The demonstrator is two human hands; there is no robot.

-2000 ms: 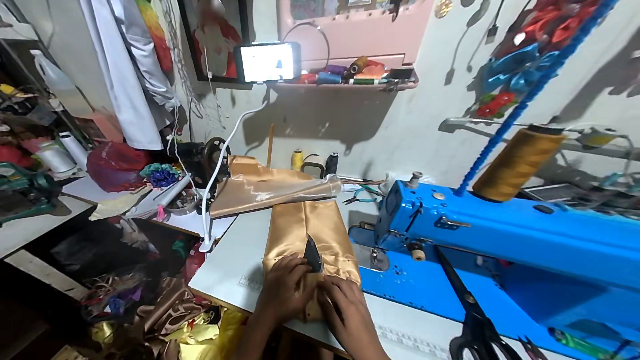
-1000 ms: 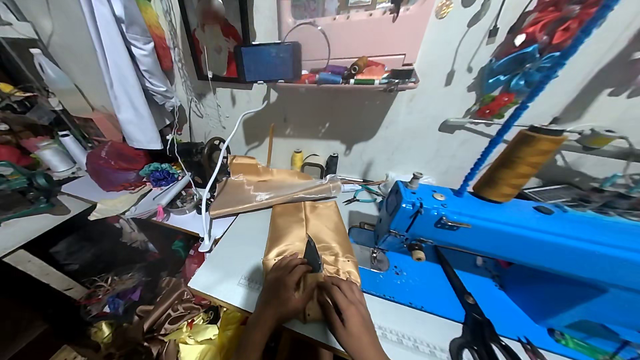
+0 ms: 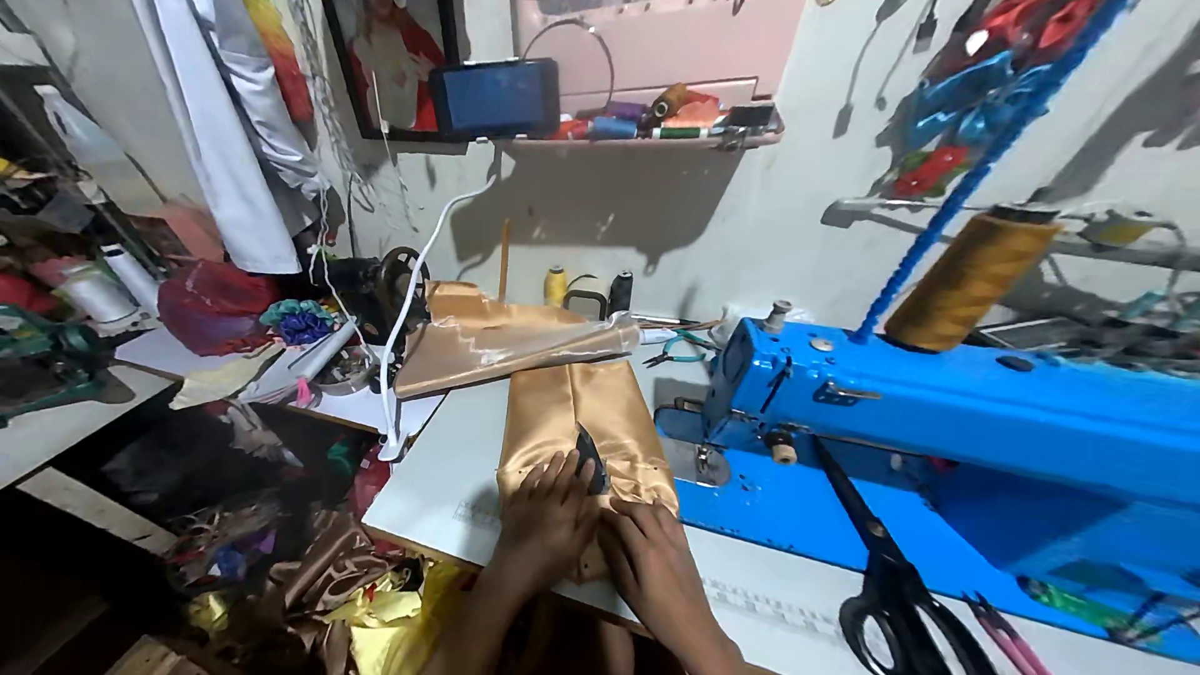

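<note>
Gold satin fabric (image 3: 609, 403) lies on the white table in front of me, with a dark narrow opening or piece (image 3: 591, 459) along its middle. My left hand (image 3: 553, 511) rests flat on the fabric just left of the dark part, fingers pointing away. On the right, my right hand (image 3: 647, 548) presses the fabric near its lower edge with bent fingers; whether it pinches the cloth cannot be told. Behind lies a folded gold piece with clear plastic (image 3: 516, 347). A blue sewing machine (image 3: 900, 403) stands to the right.
Black-handled scissors (image 3: 886, 562) lean on the machine bed, beside pink-handled snips (image 3: 1008, 637). Small teal-handled pliers or cutters (image 3: 680, 349) lie behind the fabric. A white phone-holder arm (image 3: 403, 328) rises at the left. A large brown thread cone (image 3: 970, 281) stands over the machine.
The screen of the phone in the holder was bright two seconds ago and is dark blue now. Both hands and the fabric look the same.
</note>
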